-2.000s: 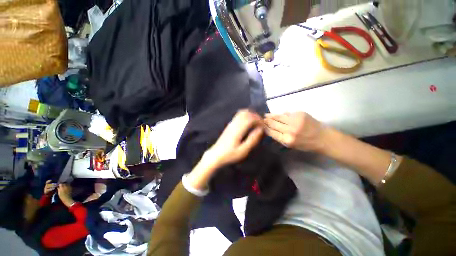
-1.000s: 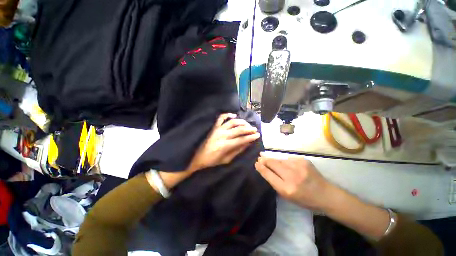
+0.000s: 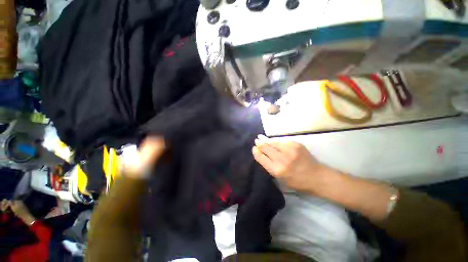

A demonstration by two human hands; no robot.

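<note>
A black garment piece [image 3: 190,133] with red designs lies under the needle area of the white sewing machine [image 3: 338,20] and hangs over my lap. My right hand [image 3: 282,161] pinches the garment's edge just below the brightly lit needle area. My left hand [image 3: 151,153] is blurred at the garment's left side; whether its fingers hold cloth cannot be told. The presser foot and needle are lost in the glare.
Red and yellow scissors [image 3: 349,100] and small dark red snips [image 3: 400,89] lie on the machine bed [image 3: 385,148]. A big black garment pile [image 3: 87,66] is at left, with yellow-and-black pieces [image 3: 95,171] below it. Another person's red sleeve [image 3: 31,245] shows at lower left.
My left hand has moved left, away from the needle area. My right hand stays at the garment edge. The view has shifted, and a red design now shows on the cloth near my lap.
</note>
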